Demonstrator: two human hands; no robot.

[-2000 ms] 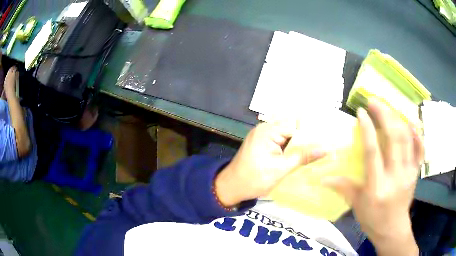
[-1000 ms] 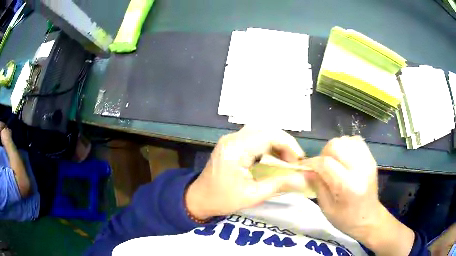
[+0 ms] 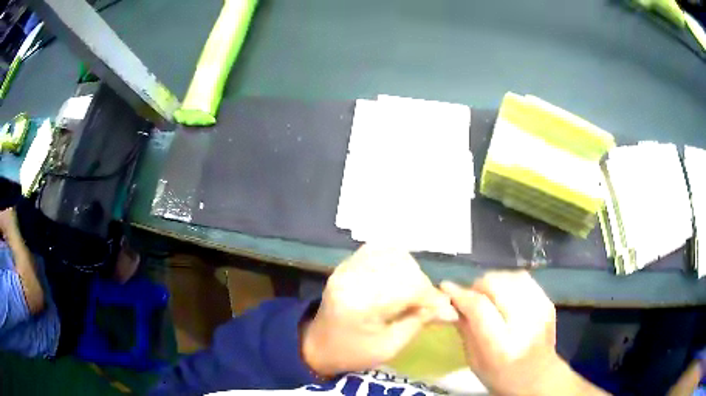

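My left hand and my right hand meet over my lap, below the bench edge. Both are closed on a yellow-green sheet. The sheet's lower part shows between and below the hands; its upper edge is hidden by the fingers. A white flat blank stack lies slightly fanned on the dark mat in front of me. Right of it stands a yellow-green folded-piece stack with many layered edges.
Further white sheet piles lie far right. A lime-green wrapped roll lies beside a metal post. A black machine with cables is at left. Below are a blue stool, cartons and a seated person's arm.
The flat sheet earlier spread between my hands is now gripped along its upper part, with my hands closed and close together. My hands sit lower in the picture, and the view has shifted.
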